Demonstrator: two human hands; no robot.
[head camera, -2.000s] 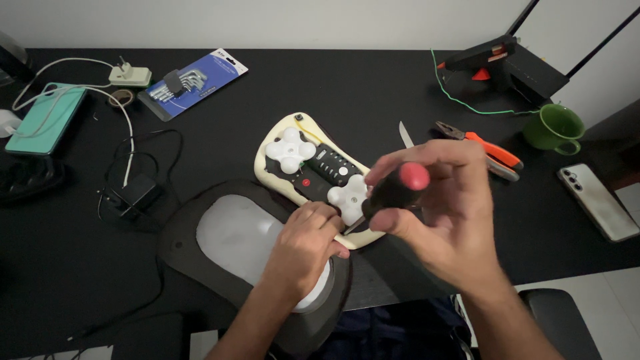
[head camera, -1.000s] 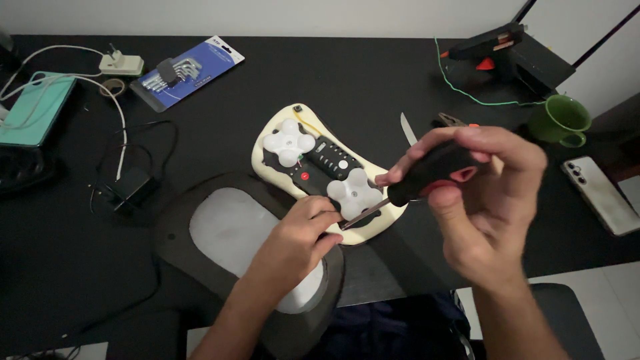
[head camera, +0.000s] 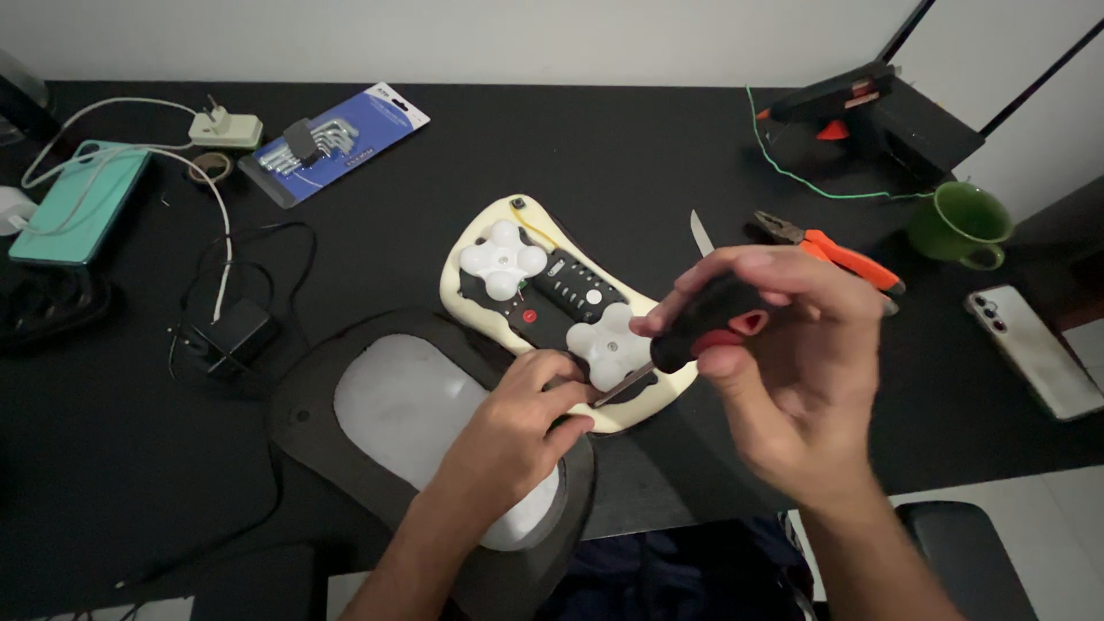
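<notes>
A cream-rimmed, figure-eight-shaped device housing (head camera: 483, 321) lies open on the black table, showing dark inner parts and two white four-lobed pieces (head camera: 504, 259). My right hand (head camera: 793, 362) grips a black and red screwdriver (head camera: 707, 323); its metal shaft slants down to the housing's lower inner edge. My left hand (head camera: 517, 423) rests at that edge, fingertips beside the screwdriver's tip; whether they pinch anything is hidden. Under my left forearm lies a dark cover with a translucent pale window (head camera: 405, 405).
Behind my right hand lie orange-handled pliers (head camera: 849, 259) and a blade (head camera: 701, 233). To the right are a green mug (head camera: 957, 226), a phone (head camera: 1035, 354) and a glue gun (head camera: 828, 95). A hex key set (head camera: 336, 142), a teal phone (head camera: 82, 207) and a power adapter (head camera: 241, 332) with cables sit left.
The screwdriver has tilted from pointing its handle end toward the camera to a lower slant, its shaft now visible. My left hand stays at the housing's lower edge.
</notes>
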